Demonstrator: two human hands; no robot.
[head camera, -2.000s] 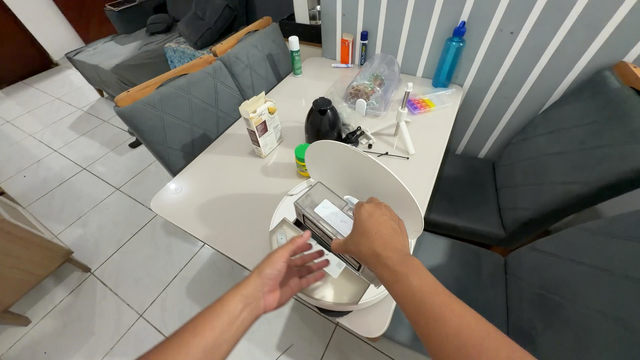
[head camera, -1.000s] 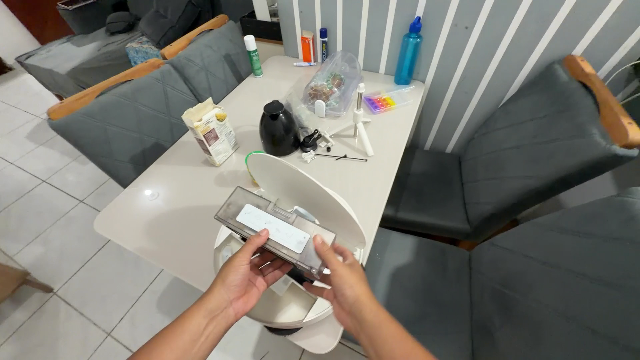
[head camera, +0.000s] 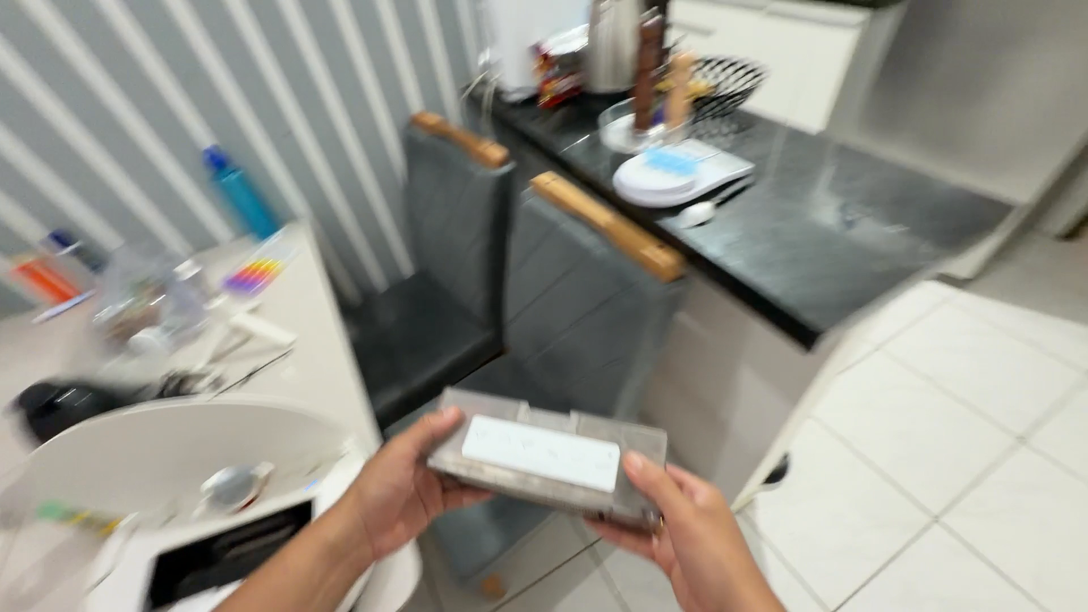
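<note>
A translucent grey plastic dustbin box (head camera: 548, 455) with a white label is held between both hands, over the floor beside the table. My left hand (head camera: 408, 484) grips its left end, thumb on top and fingers beneath. On its right end my right hand (head camera: 680, 518) has the thumb on the upper face and fingers underneath. At lower left stands a white robot vacuum (head camera: 119, 569) with its round lid (head camera: 187, 425) raised and a dark rectangular cavity (head camera: 229, 552) exposed. The image is somewhat blurred.
The table (head camera: 336, 340) holds a black container (head camera: 68, 408), a plastic bag (head camera: 140, 297) and a blue bottle (head camera: 242, 191). Grey chairs (head camera: 586, 297) stand between it and a dark counter (head camera: 790, 246) bearing a kitchen scale (head camera: 680, 174). Floor tiles (head camera: 935, 459) lie at right.
The view has swung far to the right. The box, over the open vacuum before, is now away from it to the right, still in both hands.
</note>
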